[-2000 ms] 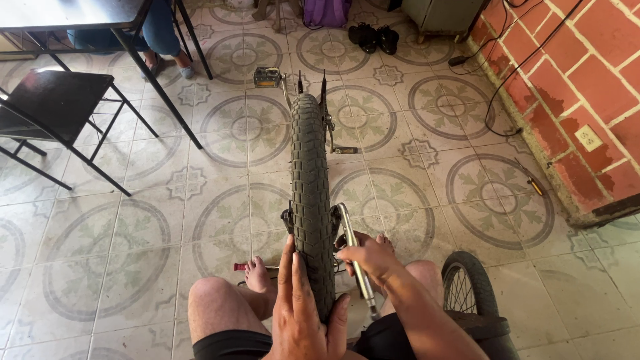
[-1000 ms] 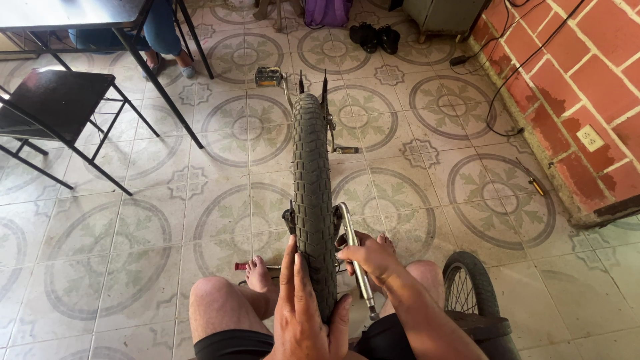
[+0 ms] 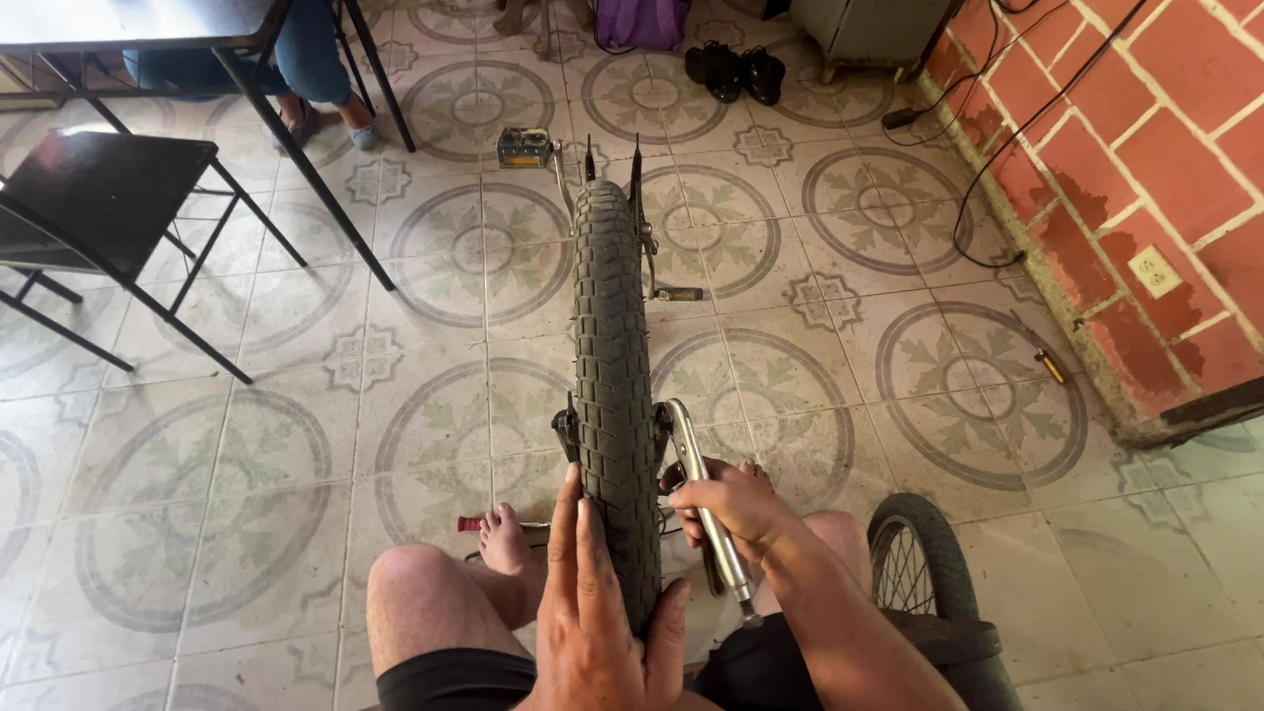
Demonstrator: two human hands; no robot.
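Note:
A knobby bicycle tire (image 3: 612, 336) stands upright in the middle, pointing away from me, with brake arms at both sides. My left hand (image 3: 604, 617) lies flat on its near part, two fingers stretched along its left side and the thumb on the right. Just right of the wheel, my right hand (image 3: 736, 509) grips metal locking pliers (image 3: 726, 553), whose upper end is at the brake arm (image 3: 662, 425). What the jaws hold cannot be made out. Beyond the tire are a pedal (image 3: 524, 147) on the left and another pedal (image 3: 679, 294) on the right.
A second bicycle wheel (image 3: 938, 553) is beside my right knee. A screwdriver (image 3: 1051, 366) lies on the tiles near the brick wall (image 3: 1136, 148). At the left are a black chair (image 3: 114, 188) and a table (image 3: 128, 20), with another person's legs behind. Black shoes (image 3: 736, 71) and cables (image 3: 963, 207) are farther off.

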